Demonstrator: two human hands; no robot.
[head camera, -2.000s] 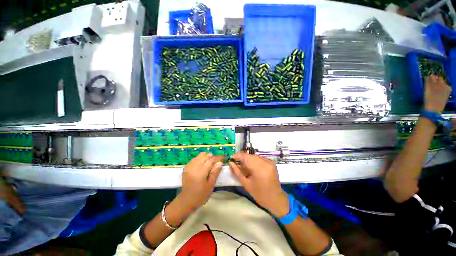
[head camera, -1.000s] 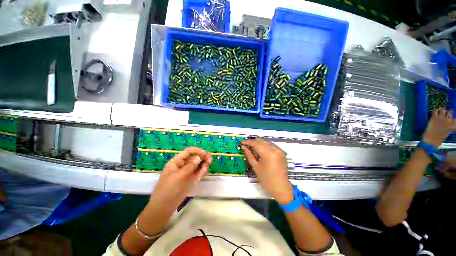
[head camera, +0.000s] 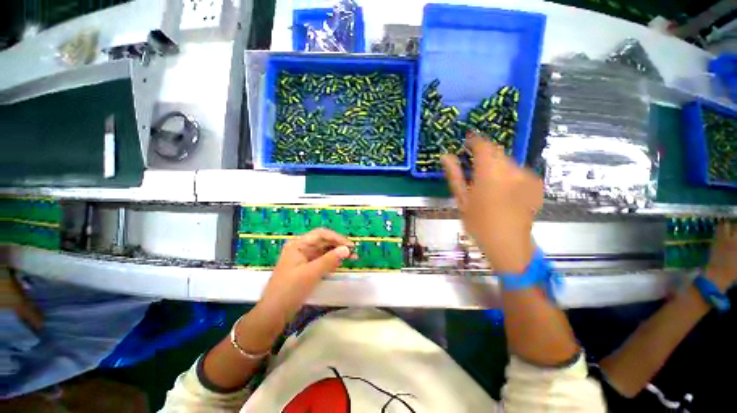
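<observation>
A green PCB panel (head camera: 275, 219) with small parts and a yellowish line along its middle lies on the conveyor in front of me. My left hand (head camera: 311, 262) is over the panel's lower half, thumb and fingertips together; a tiny dark thing seems to be between them, too small to name. My right hand (head camera: 493, 193) is blurred, with its fingers apart at the lower edge of the right blue bin (head camera: 481, 48), by the dark capacitors with yellow-green stripes (head camera: 440, 121). Whether its fingertips hold one cannot be seen. The left blue bin (head camera: 339, 168) holds many similar capacitors.
Conveyor rails (head camera: 598, 256) run across. A silvery ribbed stack (head camera: 598, 137) lies right of the bins. A handwheel (head camera: 174, 135) stands at left. A small blue box with a clear bag (head camera: 327, 31) is behind. Another person's arm (head camera: 667, 339) is at right, a seated person at left.
My right hand has moved from the board up and right to the right bin. My left hand stays over the board. The other person's hand at right has moved from its bin down to the conveyor.
</observation>
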